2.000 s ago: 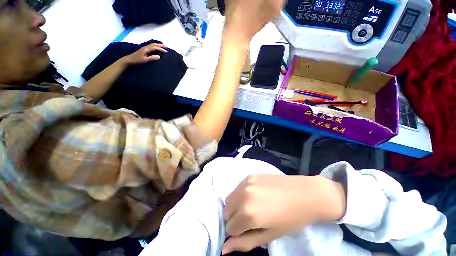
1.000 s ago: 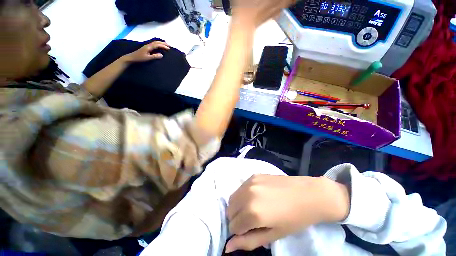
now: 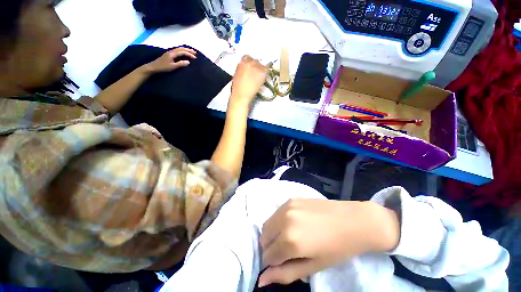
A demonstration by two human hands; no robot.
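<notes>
My right hand (image 3: 328, 234) lies back up across my lap, its fingers curled at a white sleeve or cloth (image 3: 228, 239); the fingertips are hidden, and whether it grips the cloth is unclear. My left hand is not visible. At the table, another person in a plaid shirt (image 3: 114, 188) rests one hand on black fabric (image 3: 171, 80). That person's other hand is closed beside gold-handled scissors (image 3: 283, 88), near the needle area; what it holds, if anything, cannot be made out.
A black phone (image 3: 310, 77) lies between the scissors and a purple cardboard box (image 3: 388, 142) holding pens and a green-handled tool (image 3: 419, 85). The sewing machine (image 3: 394, 34) stands behind. Red fabric (image 3: 494, 114) is at the right. The blue table edge (image 3: 343, 145) runs in front of my lap.
The other person's near hand has come down from the machine head to the table beside the scissors, uncovering them and a tan strip. My right hand stays nearly still.
</notes>
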